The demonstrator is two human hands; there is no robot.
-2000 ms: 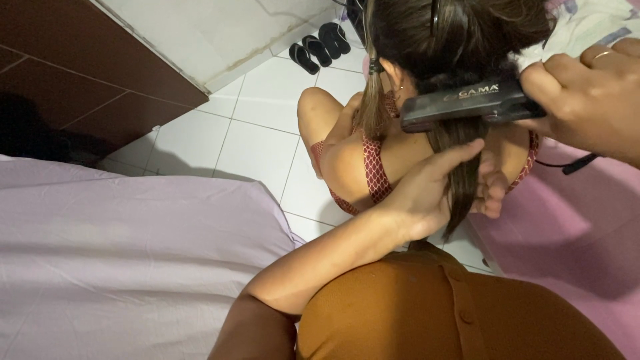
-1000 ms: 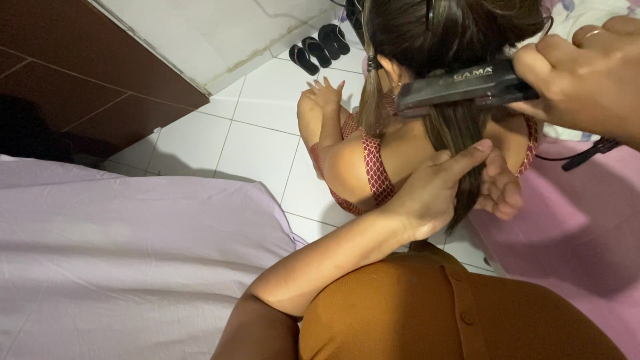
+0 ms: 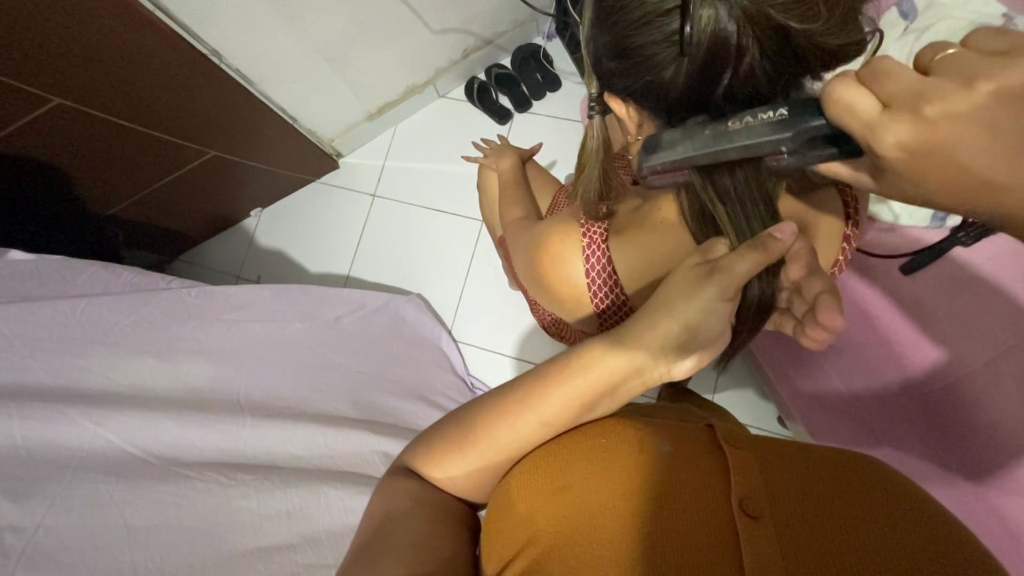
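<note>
My right hand [image 3: 920, 128] grips a black GA.MA hair straightener [image 3: 744, 140], which lies across a lock of long brown hair [image 3: 740, 200] on a seated person's back. Whether its plates are fully closed on the hair is hard to tell. Below the straightener, my left hand [image 3: 744, 296] holds the lower part of that lock, thumb over it and the other fingers behind. The rest of the hair [image 3: 728, 48] is gathered up with a dark clip [image 3: 686, 28]. A tied section [image 3: 596, 152] hangs beside the person's ear.
A bed with a lilac sheet [image 3: 200, 384] fills the lower left. Pink bedding [image 3: 888, 336] lies at the right, with a black brush [image 3: 948, 246] and a cable on it. Several black flip-flops [image 3: 512, 84] rest on the white tiled floor [image 3: 416, 240] by the wall.
The seated person's hand has come to rest over the knee, where it was not visible two seconds ago. My left hand remains at the lower part of the lock.
</note>
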